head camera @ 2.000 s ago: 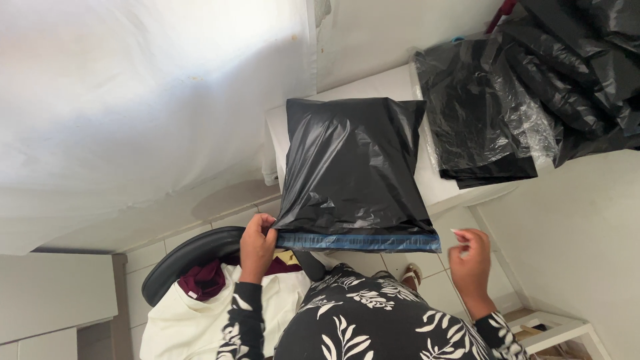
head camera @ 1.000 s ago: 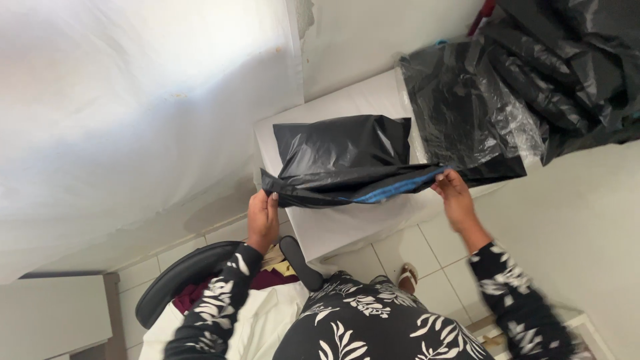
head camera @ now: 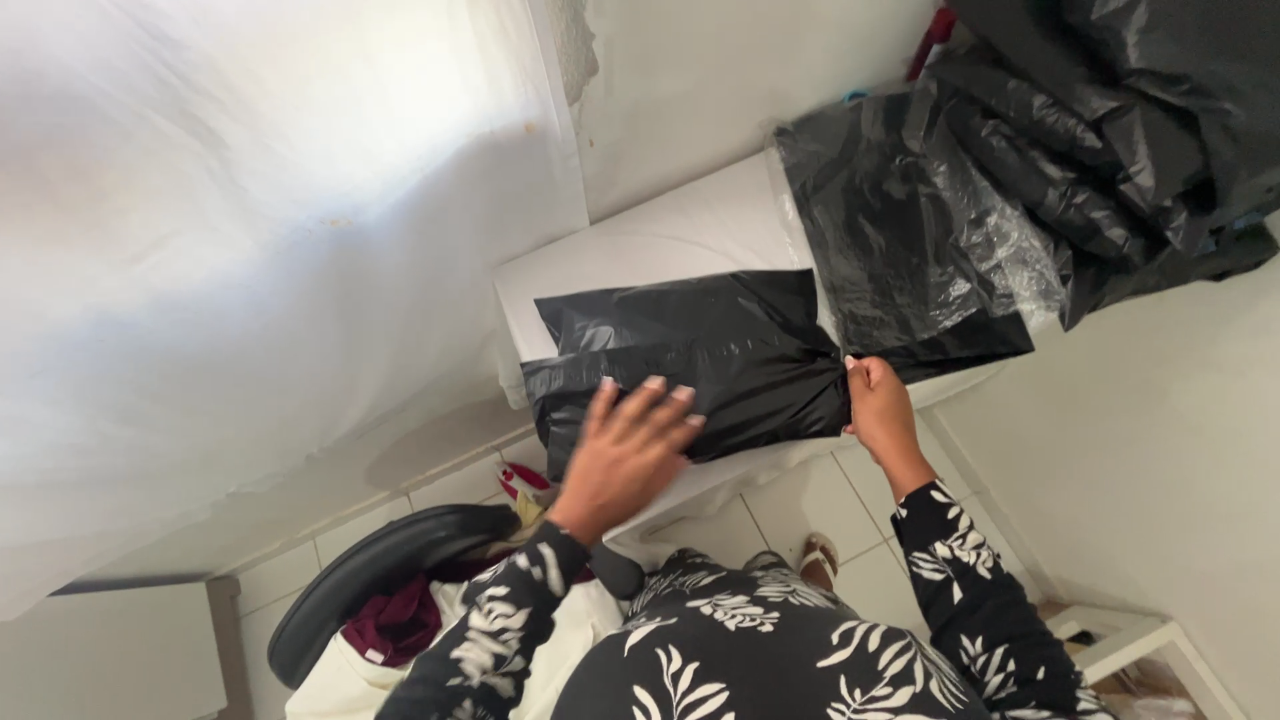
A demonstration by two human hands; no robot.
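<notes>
A black plastic mailing bag (head camera: pixel 740 340) lies on a white-covered table (head camera: pixel 660 240), its near part folded over toward the wall side. My left hand (head camera: pixel 635 450), slightly blurred, has its fingers spread flat over the folded part, with nothing gripped. Thumb and fingers of my right hand (head camera: pixel 880 410) pinch the bag's right edge, where the plastic gathers into creases. What the bag contains is hidden.
Beside it lie more black bags in clear plastic (head camera: pixel 880 220), with a heap of black plastic (head camera: pixel 1120 150) at the far right. A dark chair (head camera: pixel 370 570) holding white and maroon cloth stands below left. A white cabinet (head camera: pixel 120 650) is at lower left.
The bag's near edge, spread flat and then lifted in both hands, is now folded over. My left hand has let go of the left corner and moved onto the bag; the blue strip no longer shows.
</notes>
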